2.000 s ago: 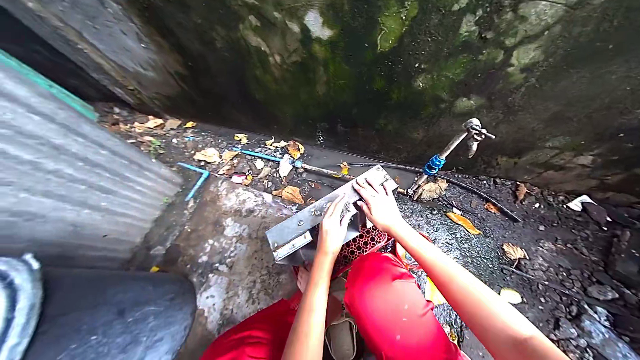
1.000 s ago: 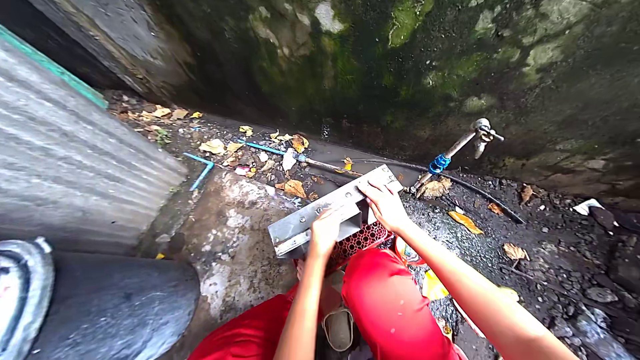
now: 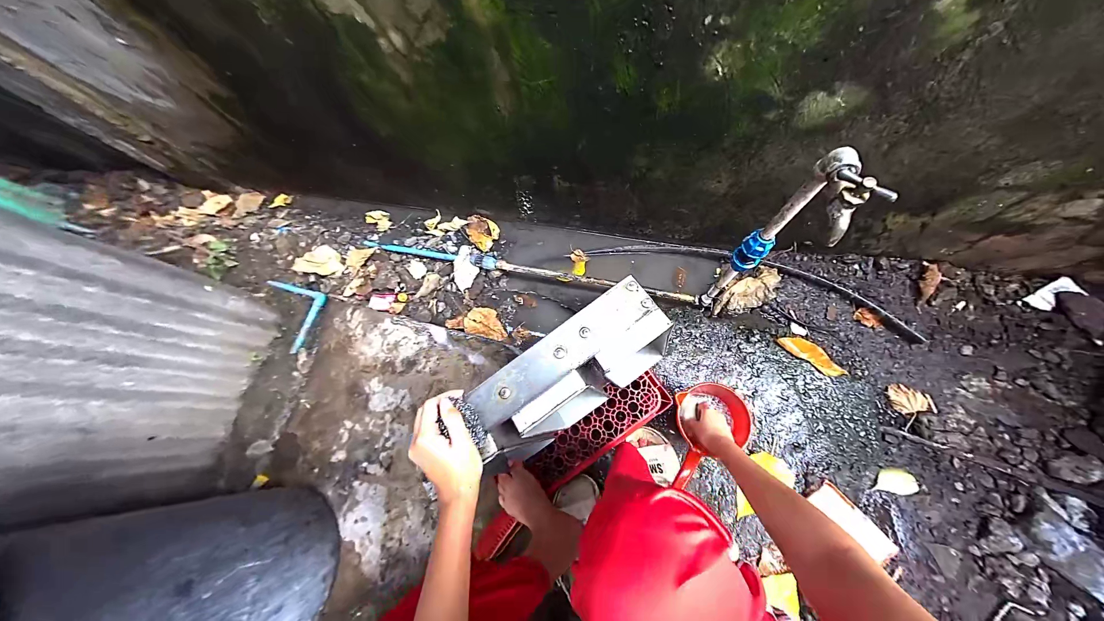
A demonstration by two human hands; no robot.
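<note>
My left hand (image 3: 446, 450) holds a dark scouring pad (image 3: 466, 423) against the lower left end of a bent sheet-metal part (image 3: 561, 349) with rivets or bolts. This part lies tilted over a red perforated plastic crate (image 3: 608, 423). To the right of the crate, my right hand (image 3: 705, 427) reaches into a red plastic dipper (image 3: 743, 412); its fingertips are partly hidden, and whether they grip anything is unclear. The dipper's handle points down toward my red-clad knee.
A metal tap (image 3: 849, 185) on a pipe with a blue fitting (image 3: 752, 250) stands by the mossy wall (image 3: 604, 112). Blue pipe (image 3: 312, 315) and a black hose (image 3: 862, 302) lie on the ground. At left are corrugated metal sheeting (image 3: 121, 371) and a dark container (image 3: 172, 552).
Both hands have left the top of the metal part. My left hand is now at its lower left end with the pad; my right hand has moved down right into the dipper.
</note>
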